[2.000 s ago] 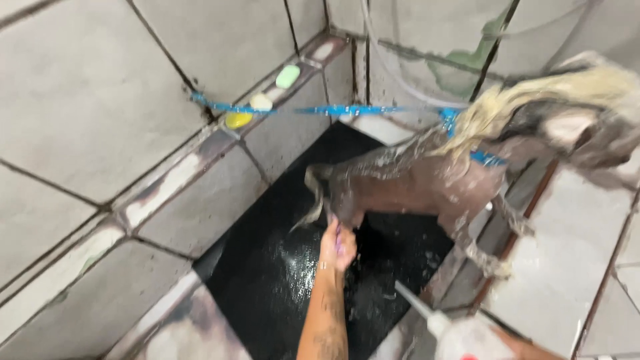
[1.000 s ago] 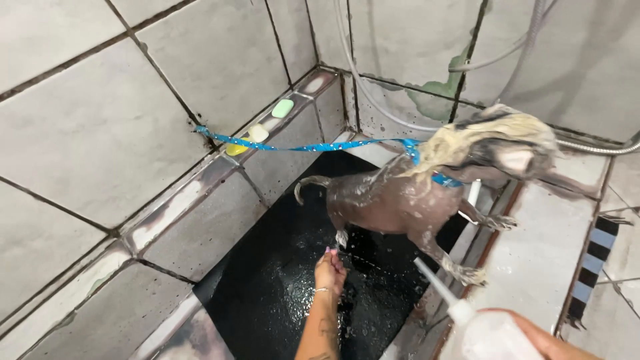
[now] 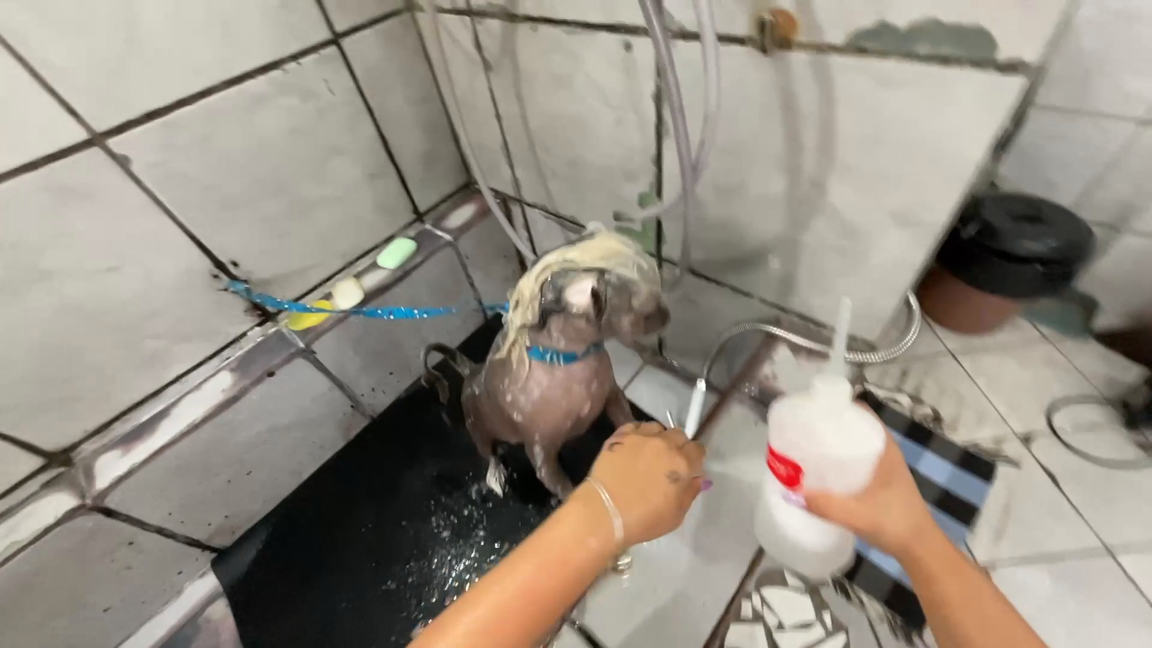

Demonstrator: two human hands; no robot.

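Note:
A wet, mostly hairless dog (image 3: 549, 387) with a pale crest stands on a black mat (image 3: 360, 531), soap suds on its skin. A blue leash (image 3: 405, 313) runs from its blue collar to the tiled wall. My left hand (image 3: 650, 477), fingers curled, is beside the dog's front legs; it seems to be around one paw, but the hand hides what is inside it. In my right hand (image 3: 877, 499) is a translucent squeeze bottle (image 3: 814, 468) with a long nozzle pointing up.
Yellow (image 3: 309, 315), cream (image 3: 347, 292) and green soap bars (image 3: 397, 253) lie on the wall ledge (image 3: 180, 405). A shower head (image 3: 695, 409) on a metal hose lies on the tiles behind my hands. Further right are a striped mat (image 3: 945, 477) and a bucket with a black lid (image 3: 1017, 243).
The dog has turned its body and head more toward me. My left hand has moved from the dog's rear legs to its front. The bottle is now upright. The view has swung right.

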